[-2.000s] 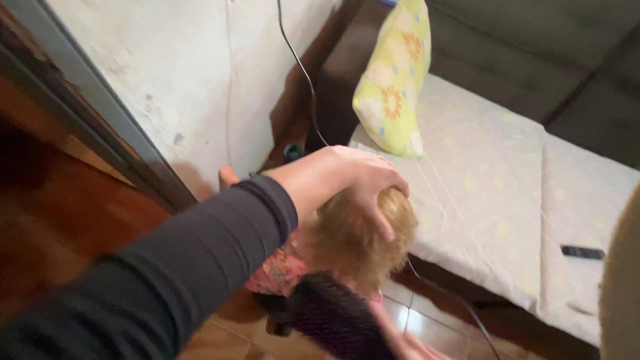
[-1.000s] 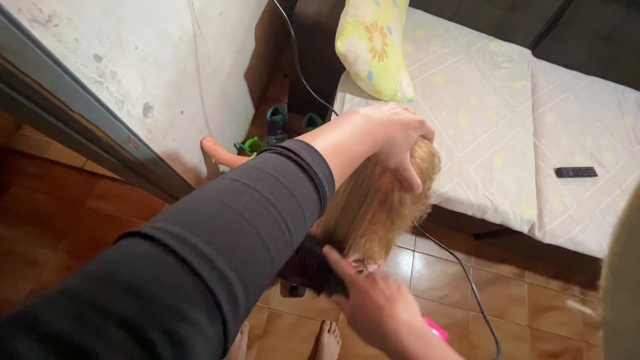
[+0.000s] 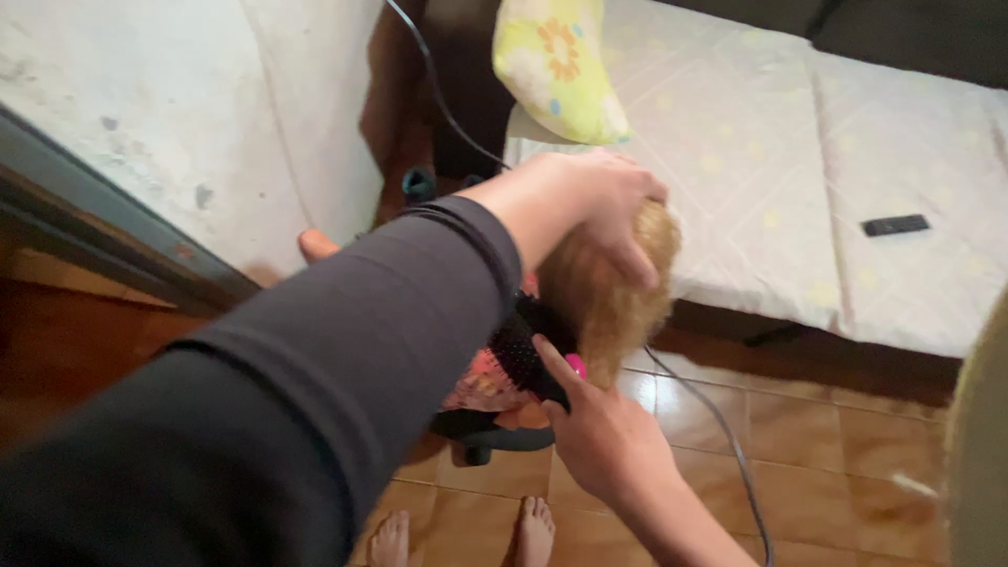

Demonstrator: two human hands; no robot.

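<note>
A seated person's head of blond hair (image 3: 630, 315) is below me, and pink patterned clothing (image 3: 482, 386) shows under my dark sleeve. My left hand (image 3: 602, 201) rests on top of this head with its fingers spread over the hair. My right hand (image 3: 602, 429) grips a black bristled hairbrush (image 3: 528, 346) near the ends of the hair, index finger laid along the brush. The brush handle is hidden in the hand. A small pink thing (image 3: 576, 365) shows between the brush and the hair.
A sofa with a pale patterned cover (image 3: 732, 181) bears a yellow floral pillow (image 3: 555, 75) and a black remote control (image 3: 896, 225). A dark cable (image 3: 720, 421) runs over the tiled floor (image 3: 795, 441). At left are a stained wall (image 3: 189, 102) and a metal frame (image 3: 102, 193).
My right hand and the brush, low at the edge two seconds ago, are now up beside the hair. My left hand stays on the head.
</note>
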